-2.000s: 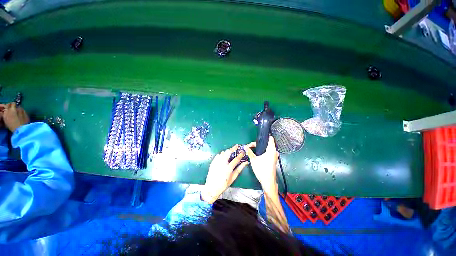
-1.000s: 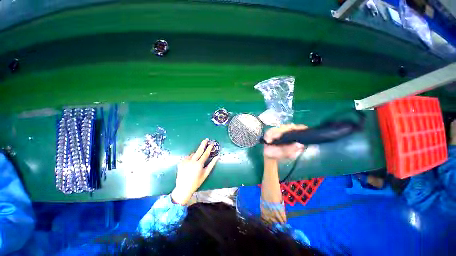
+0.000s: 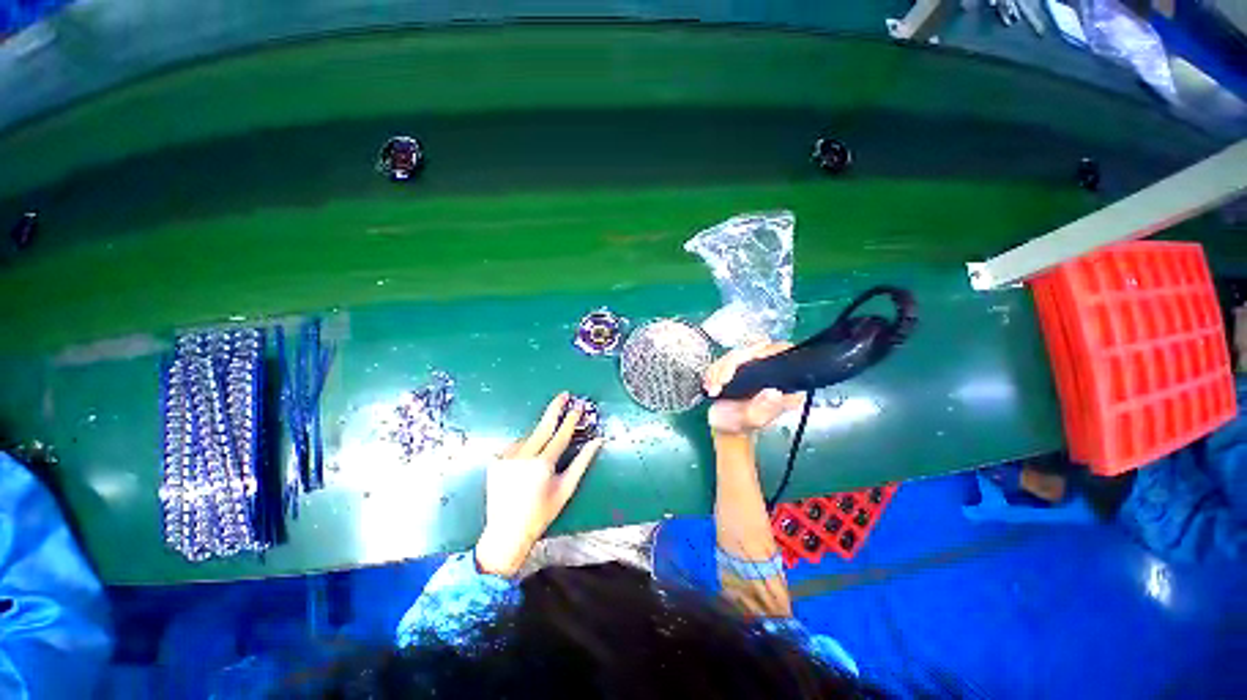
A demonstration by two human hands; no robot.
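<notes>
My left hand (image 3: pixel 528 486) holds a dark round unit (image 3: pixel 581 421) down on the green bench between thumb and fingers. My right hand (image 3: pixel 752 394) is closed around the black electric screwdriver (image 3: pixel 818 358), which lies nearly level with its tip at the right edge of the screw dish (image 3: pixel 666 365). The speckled grey dish is full of tiny screws. A second round unit (image 3: pixel 599 332) lies on the bench at the dish's upper left. A scattered heap of small silver parts (image 3: pixel 423 417) is left of my left hand. I cannot tell whether a screw is on the tip.
Part strips (image 3: pixel 213 445) and thin blue strips (image 3: pixel 304 410) lie at left. A clear bag (image 3: pixel 756 274) is beyond the dish. The belt (image 3: pixel 547 239) carries spaced dark units. Red trays (image 3: pixel 1135 356) stand at right beside a metal bar (image 3: pixel 1115 219); a lower red tray (image 3: pixel 837 524) is below the bench. Blue sleeves show at both sides.
Since two seconds ago, my right hand has left the unit and swung the screwdriver from upright to level at the dish. A second unit now shows beside the dish. The view has shifted right.
</notes>
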